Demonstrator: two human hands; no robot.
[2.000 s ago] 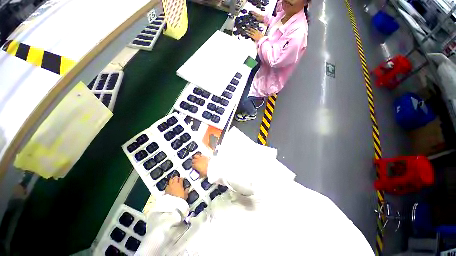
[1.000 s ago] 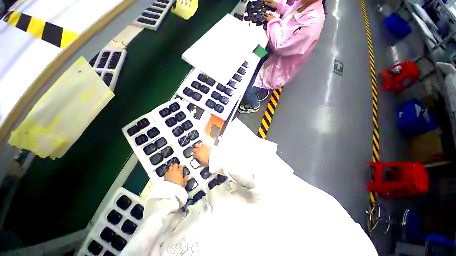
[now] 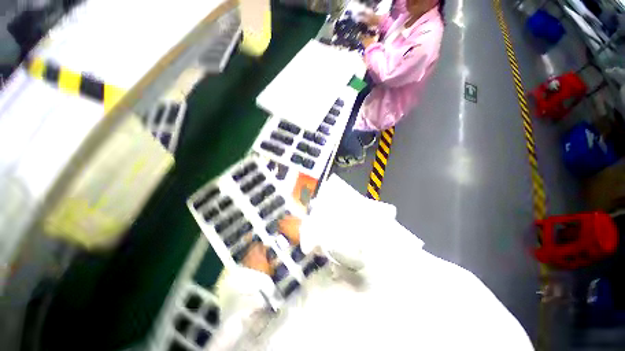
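Note:
A white compartment tray (image 3: 237, 198) lies slanted at the bench edge, with small dark parts (image 3: 263, 195) in rows, mostly in pairs. My left hand (image 3: 259, 258) rests low over its lower middle, fingers on or beside dark parts. My right hand (image 3: 291, 230) is just up and to the right, over the right-hand rows. The picture is blurred and the fingertips are unclear, so I cannot tell whether either hand grips a part. A small whitish spot shows between the hands. My white sleeves cover the tray's lower right corner.
Another filled tray (image 3: 286, 149) adjoins above, partly under a white sheet (image 3: 308, 79). An orange-red patch (image 3: 305, 188) lies beside it. A further tray (image 3: 179, 315) is at lower left. A green belt (image 3: 205, 137) runs left, below a white shelf. A person in pink (image 3: 404, 68) handles dark parts.
The view has shifted and blurred, so the scene sits slightly lower and further right. Both hands stay at about the same places on the tray. The person in pink has straightened slightly.

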